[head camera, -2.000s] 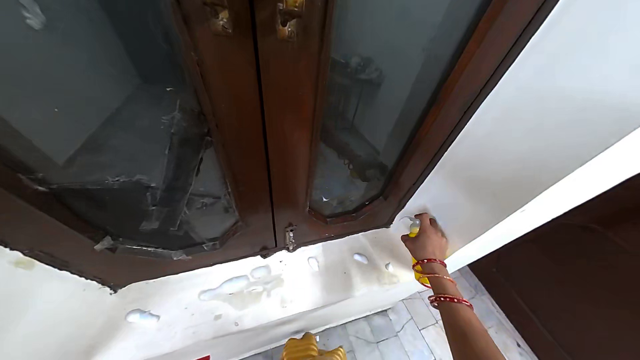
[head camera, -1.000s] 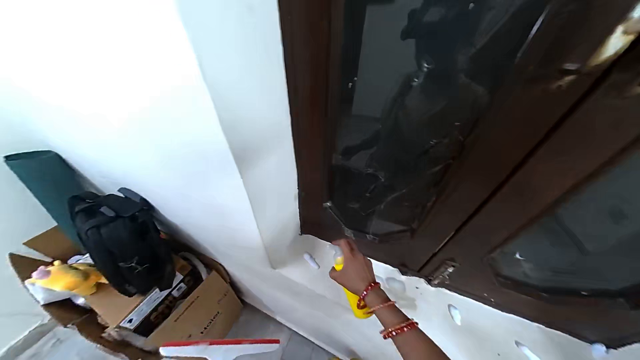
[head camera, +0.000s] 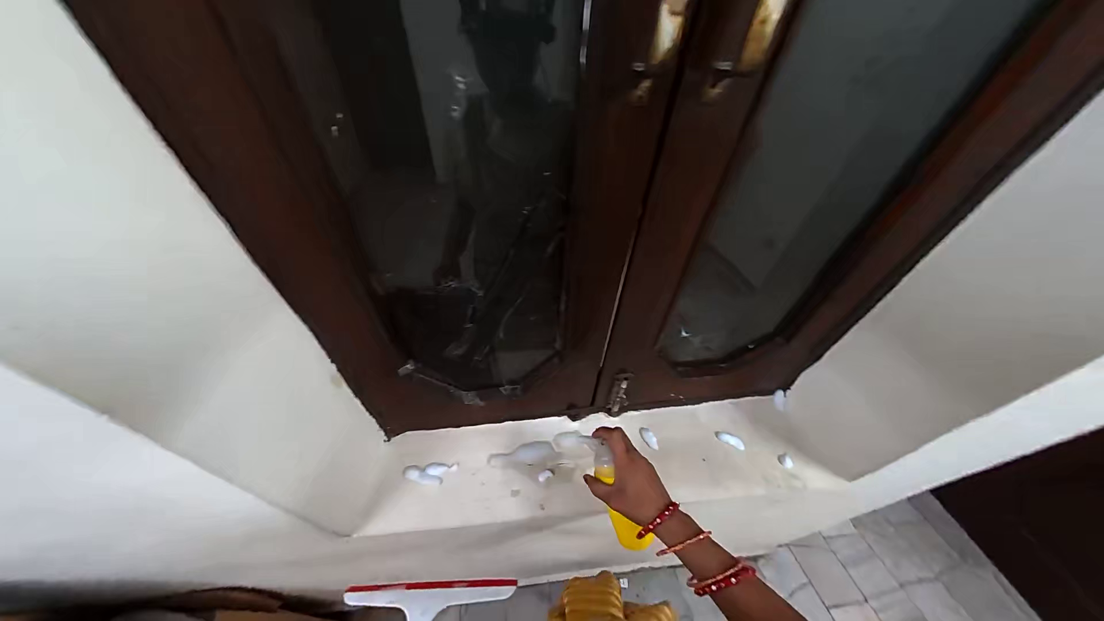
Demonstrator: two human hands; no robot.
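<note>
My right hand [head camera: 634,479], with red bangles on the wrist, grips a yellow spray bottle [head camera: 630,528] with a clear top, above the white window sill [head camera: 483,504]. White foam [head camera: 528,454] lies in several patches along the sill, one of them right beside the bottle's top. Behind the sill stand closed dark wooden shutters [head camera: 634,259] with glass panes and a small bolt [head camera: 618,392] at the bottom. My left hand is not in view.
Below the sill are a squeegee [head camera: 431,590] with a red edge and a gold-coloured object [head camera: 608,599]. Grey tiles [head camera: 828,569] cover the floor at the lower right. White walls flank the recess, and a dark brown surface [head camera: 1035,509] is at the far right.
My right hand, still holding the bottle, has moved from the sill's left end toward its middle since one second ago. The view has swung right, leaving the backpack and box out of sight.
</note>
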